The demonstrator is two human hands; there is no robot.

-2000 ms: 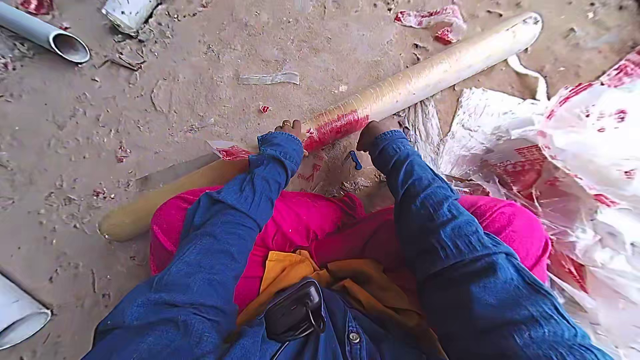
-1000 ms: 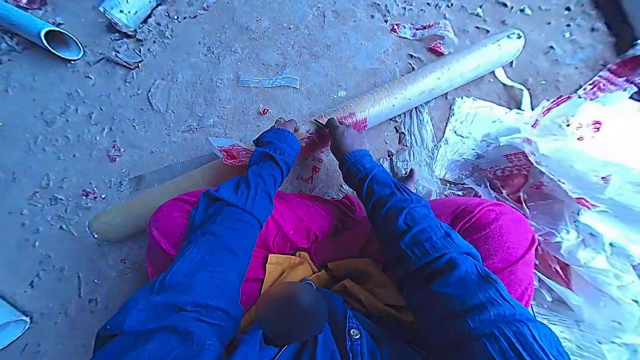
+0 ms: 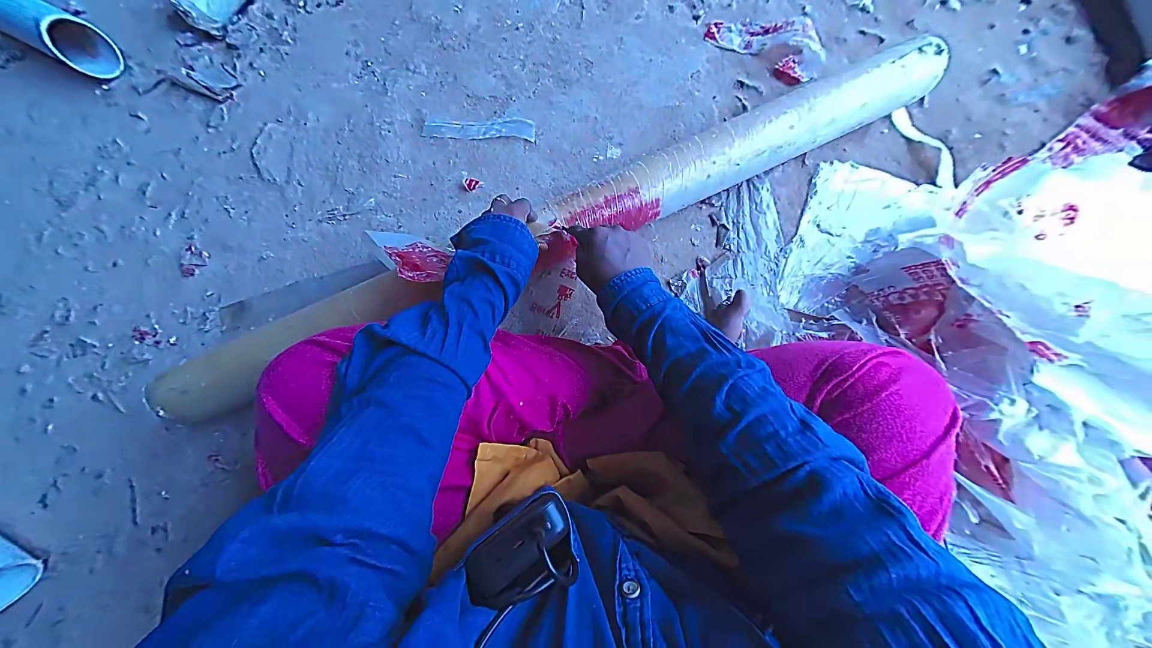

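A long pale tube point(image 3: 774, 126) lies slantwise on the ground, its lower left end beside my knee. Red-printed plastic film point(image 3: 616, 209) is wrapped round its middle. At that wrapped part, my left hand point(image 3: 513, 211) is bent against the tube, and what its fingers grip cannot be made out. My right hand point(image 3: 612, 252) is closed on a piece of red-printed clear film point(image 3: 556, 292), which hangs down between the two hands. Another printed film end point(image 3: 418, 259) sticks out left of my left wrist.
Crumpled clear and red-printed plastic sheeting point(image 3: 918, 288) is heaped at the right. An open pipe end point(image 3: 81, 45) is at the upper left, another point(image 3: 16, 571) at the lower left. A clear strip point(image 3: 479, 130) and film scraps point(image 3: 765, 38) lie beyond the tube.
My right hand has moved left along the tube, closer to my left hand, and has taken hold of film. The blue object seen between the hands two seconds ago is out of sight.
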